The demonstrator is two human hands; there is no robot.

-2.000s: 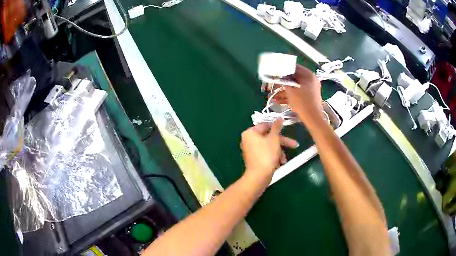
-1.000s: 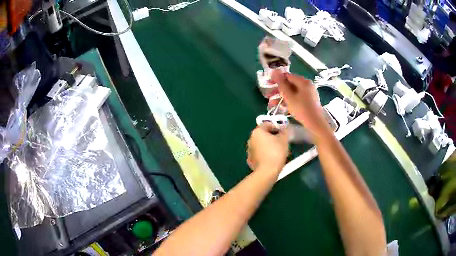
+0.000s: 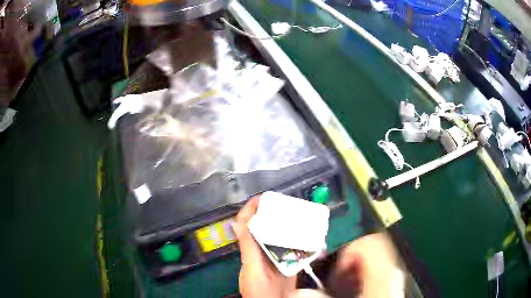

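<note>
A white power adapter is held low in the middle of the view, in front of the machine base. Its housing stands partly open at the lower side, where inner parts show. My left hand grips it from the left and below. My right hand is blurred at the right of the adapter, near its white cord; whether it holds the cord cannot be told. Clear plastic film lies crinkled over the black machine base, under the dull metal horn.
Green buttons sit at the base's front corners, with a yellow label between. A small white scrap lies on the base. Right, the green conveyor carries several adapters behind a slanting white bar.
The view has swung left to the machine. My hands have come from over the conveyor to the base's front with an adapter. Several adapters now lie on the belt beside the bar.
</note>
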